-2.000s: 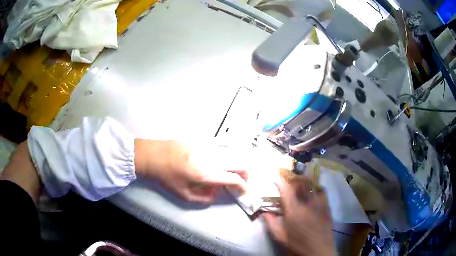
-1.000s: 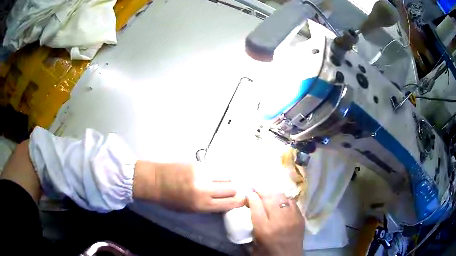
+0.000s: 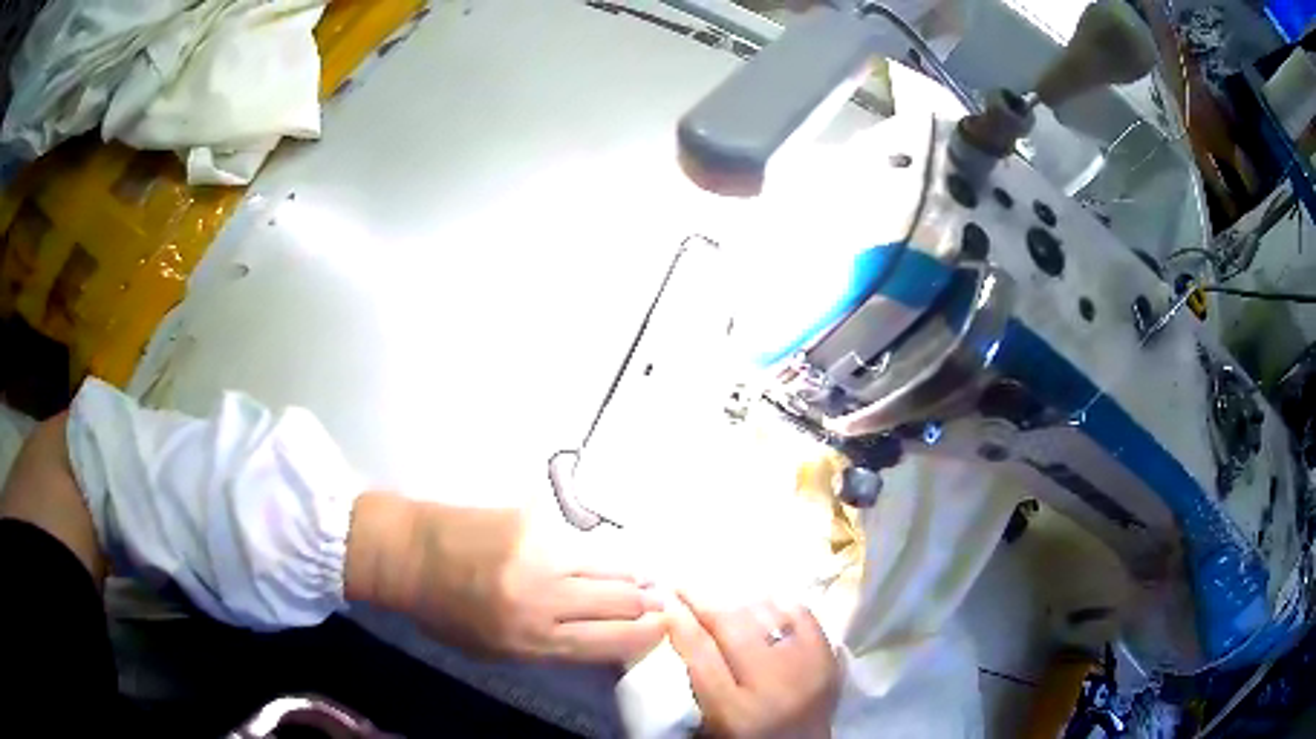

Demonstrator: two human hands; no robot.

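A cream garment piece (image 3: 924,541) lies bunched right of and below the needle area, washed out white by the lamp near my hands. My left hand (image 3: 541,599) is at the table's front edge, its fingers closed on the cloth. My right hand (image 3: 765,667) touches its fingertips and pinches the same cloth; a small white folded end (image 3: 660,696) hangs between the hands. The sewing machine head (image 3: 924,325) stands above and right of my hands. Glare hides where the cloth meets the presser foot.
The grey lamp arm (image 3: 765,116) is over the head. A crumpled white cloth pile (image 3: 217,72) lies on a shiny yellow-brown package (image 3: 87,253) at upper left. The slide plate outline (image 3: 629,361) shows in the white table (image 3: 433,173). A machine knob (image 3: 1093,58) stands at upper right.
Both hands have moved left and down toward the front edge since one second ago, drawing the cloth with them. Two seconds ago they were farther apart, with the right hand blurred.
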